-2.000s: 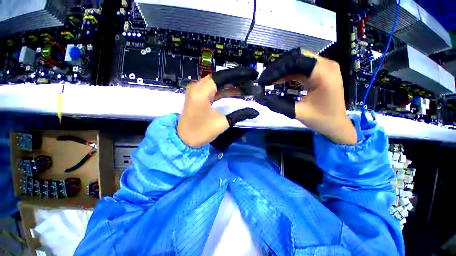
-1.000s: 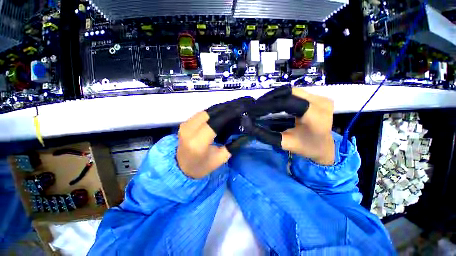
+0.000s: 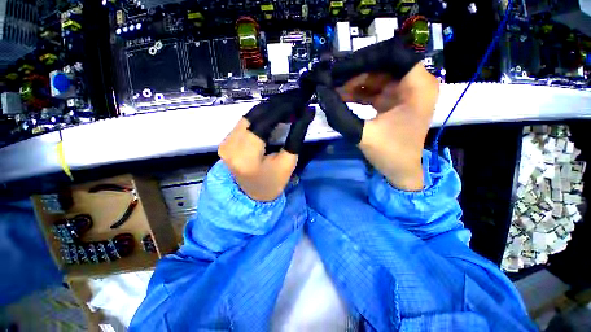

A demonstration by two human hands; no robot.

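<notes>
My left hand (image 3: 262,146) and my right hand (image 3: 395,110), with black coverings on the fingers and bare palms, meet at their fingertips over the front edge of the circuit board (image 3: 155,71). A small dark thing seems to be between the fingertips, but fingers and blur hide it, and I cannot tell which hand grips it. Beside and behind the hands on the board stand a toroidal inductor (image 3: 248,42) with a green centre, a second inductor (image 3: 419,34), and white block components (image 3: 280,58).
A silver conveyor rail (image 3: 162,138) runs along the boards' front. At lower left, a cardboard tray (image 3: 155,217) holds side cutters (image 3: 125,214) and coil sub-assemblies (image 3: 97,250). At right is a heap of white block parts (image 3: 547,194). A blue cord (image 3: 476,81) rises from my right wrist.
Both hands have moved up from in front of the rail to over the board's front edge, fingertips still together. The view has shifted, with the heatsinks over the middle board now out of the picture.
</notes>
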